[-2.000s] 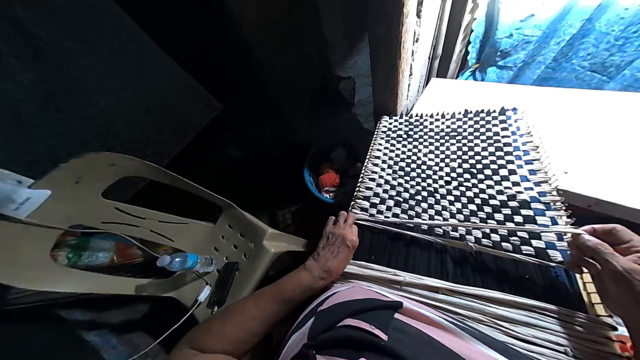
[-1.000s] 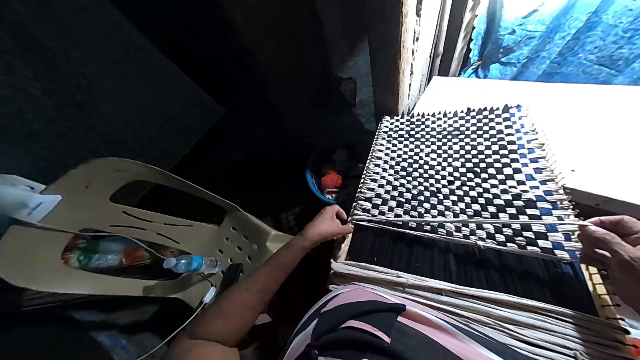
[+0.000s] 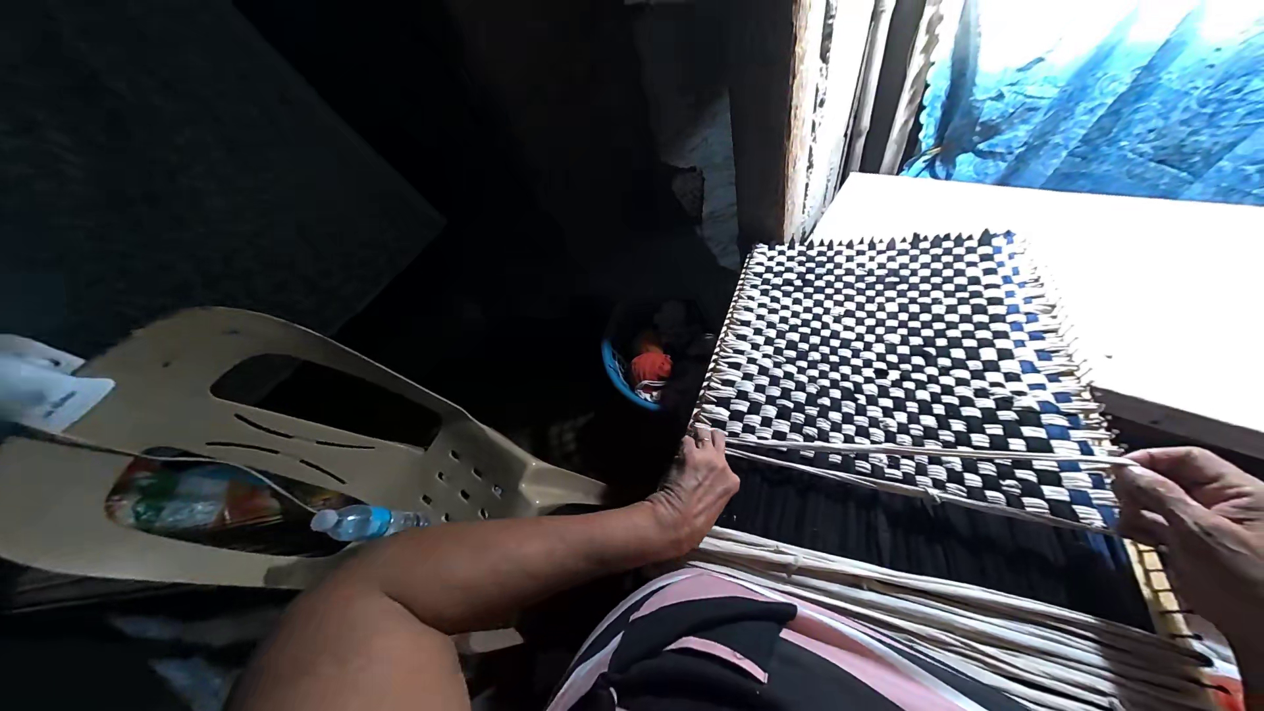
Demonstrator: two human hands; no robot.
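A black and white checkered weaving of fabric strips [image 3: 879, 346], with blue strips near its right side, is stretched on a frame with pegs along its edges. My left hand [image 3: 699, 486] rests at the frame's left edge, its fingertips on the end of a pale strand. My right hand [image 3: 1190, 499] pinches the other end of pale strands [image 3: 918, 450] at the right side, and they run taut across the weaving's lower edge. Below them lie bare black strips [image 3: 889, 523]. A bundle of loose pale strips [image 3: 889, 583] crosses the frame nearer my lap.
A beige plastic chair [image 3: 296, 336] stands at the left with a water bottle [image 3: 365, 521] and a white cable. A blue basin [image 3: 618, 373] with red yarn sits in the dark beyond my left hand. A white tabletop [image 3: 1175, 286] is behind the frame.
My left hand has shifted slightly along the frame's left edge, its fingers changing position. My right hand stays at the right side with the strands.
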